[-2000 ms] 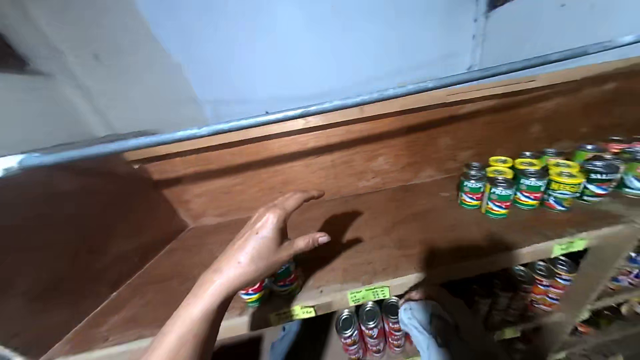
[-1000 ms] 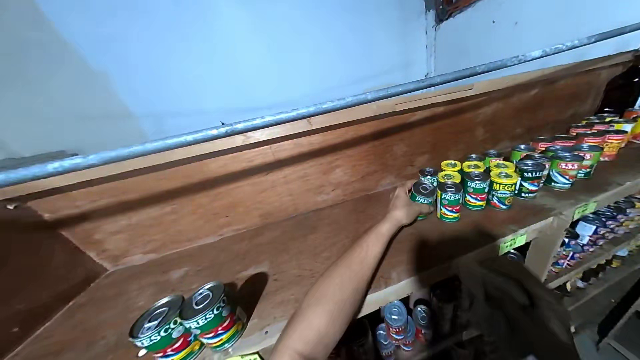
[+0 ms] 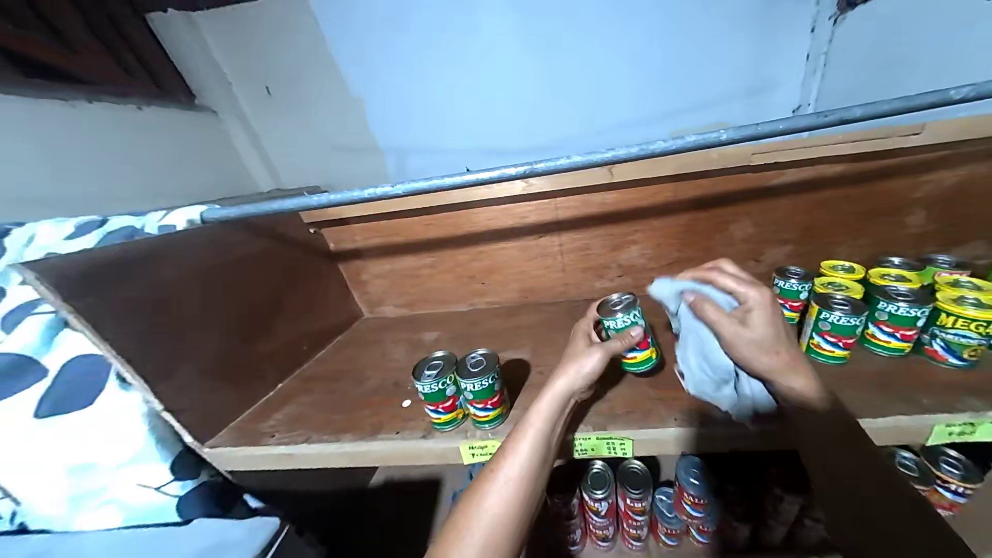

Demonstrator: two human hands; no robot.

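My left hand [image 3: 593,349] grips a green Fresca-style tin can [image 3: 629,333] with a ring-pull lid, tilted slightly above the wooden shelf [image 3: 333,411]. Just right of it, my right hand [image 3: 732,318] holds a crumpled light grey-blue cloth [image 3: 709,360], apart from the can. Two matching green cans, a left one [image 3: 439,391] and a right one [image 3: 483,389], stand side by side near the shelf's front edge. To the right stands a group of several green cans [image 3: 834,329] and yellow-lidded Mega cans [image 3: 959,329].
A metal pipe [image 3: 542,167] runs above the shelf's back board. The shelf's side panel [image 3: 209,318] rises at left beside a leaf-patterned cloth [image 3: 85,387]. Handwritten tags [image 3: 603,446] line the front edge. Red cans [image 3: 616,500] stand on the shelf below.
My left hand has brought a green can leftward from the group at right. My right hand with the cloth has come up beside it. The view has swung left.
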